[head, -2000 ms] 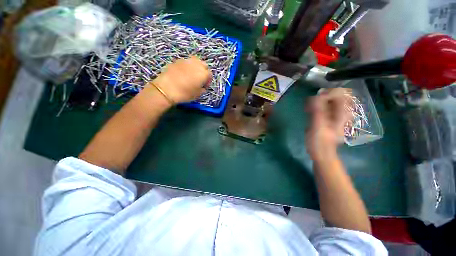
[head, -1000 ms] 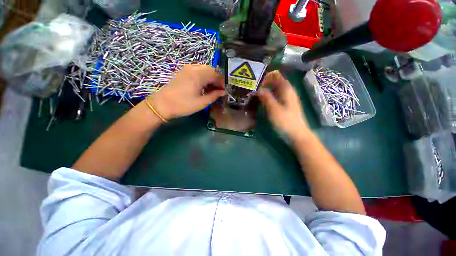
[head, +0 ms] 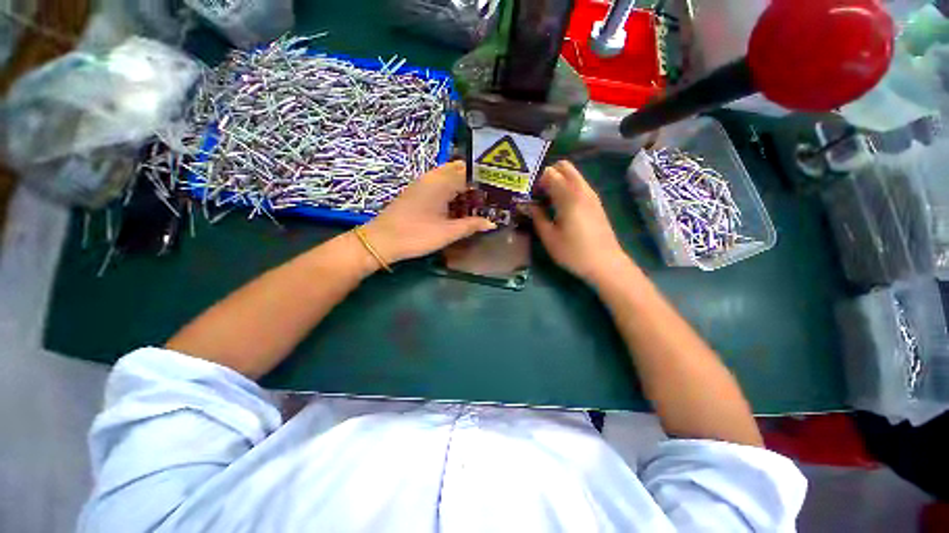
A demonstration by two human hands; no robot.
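Note:
The hand press [head: 526, 62] stands at the centre with a white and yellow warning label [head: 505, 156] on its front. My left hand [head: 425, 213] is at the left side of the dark press fixture [head: 489, 207], thumb and fingers near it. My right hand [head: 572, 221] is at its right side, fingers bent close to the fixture. Any pin between the fingertips is too small to make out. A blue tray [head: 450, 130] heaped with thin silvery pins [head: 323, 130] is left of the press. The press base plate [head: 489, 260] shows below the fixture.
The black lever with a red ball knob [head: 820, 52] reaches over the right side. A clear box [head: 765, 224] of pins is right of the press. A red bin [head: 614, 73] is behind. A crumpled plastic bag [head: 99, 104] and a dark flat thing [head: 149, 224] are at left.
My left hand has left the pin heap and my right hand has left the area by the clear box; both are now at the fixture. The view has shifted slightly.

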